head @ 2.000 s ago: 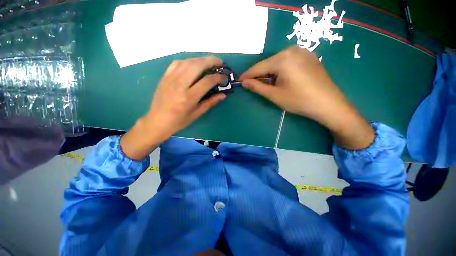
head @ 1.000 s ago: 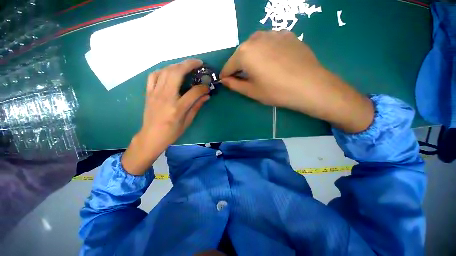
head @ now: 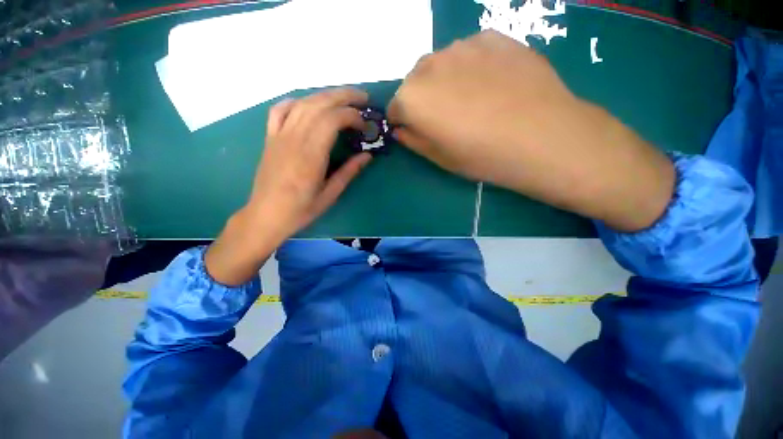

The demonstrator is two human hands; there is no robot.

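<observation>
A round black module (head: pixel 374 131) with a pale centre and small white pieces on it lies on the green mat in front of me. My left hand (head: pixel 311 153) holds it at its left side between thumb and fingers. My right hand (head: pixel 494 111) is at the module's right edge with its fingers pinched together. The hand's back hides what is between the fingers; no tweezers can be made out now. A pile of tiny white die-cut pieces (head: pixel 525 19) lies beyond my right hand, and one loose piece (head: pixel 596 51) lies to its right.
White paper sheets (head: pixel 300 47) lie fanned behind my left hand. Clear shiny blister trays (head: pixel 64 154) are at the left on the green mat (head: pixel 206 193). Blue cloth (head: pixel 745 129) shows at the right edge and purple cloth (head: pixel 51 279) at the lower left.
My right hand has turned over at the module, so its back now covers the fingertips and the tool seen before. My left hand still holds the module. The camera view has shifted.
</observation>
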